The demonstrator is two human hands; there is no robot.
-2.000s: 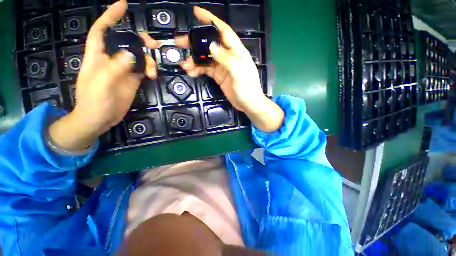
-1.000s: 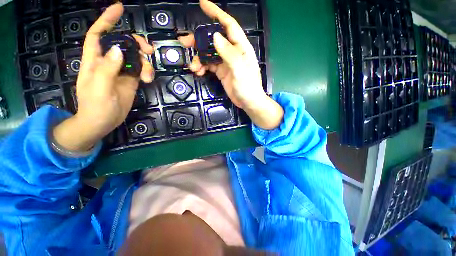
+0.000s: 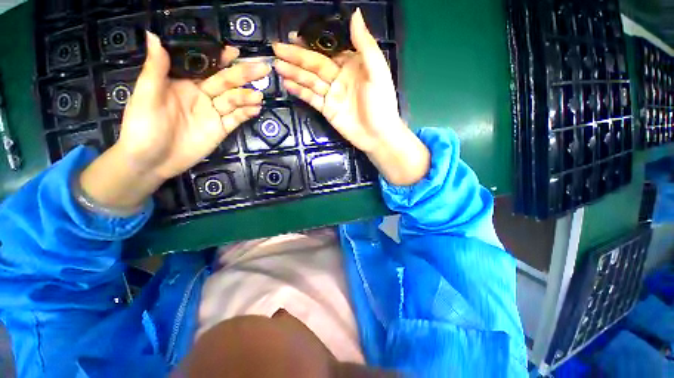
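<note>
My left hand (image 3: 174,118) is palm up, with a black smartwatch body (image 3: 193,59) between its thumb and a fingertip. My right hand (image 3: 355,96) is also palm up and holds another smartwatch body (image 3: 327,37) the same way. Both watches show their backs with a ring; their screens are hidden. They are above a black blister tray (image 3: 236,208) with square pockets. Several watches lie back side up in it, one turned askew (image 3: 270,128). A watch with a bright white centre (image 3: 260,80) is partly hidden by my left fingers.
The tray lies on a green mat (image 3: 447,96). Stacked black trays (image 3: 584,111) stand at the right, with more trays beyond. Another tray (image 3: 602,288) is lower right. A slim silver-and-dark stick (image 3: 9,140) lies at the far left. Blue clothing shows at the right edge.
Both watches have turned from dark lit screens to their ringed backs. My thumbs have left the screens, and both palms have opened upward. The tray appears unchanged.
</note>
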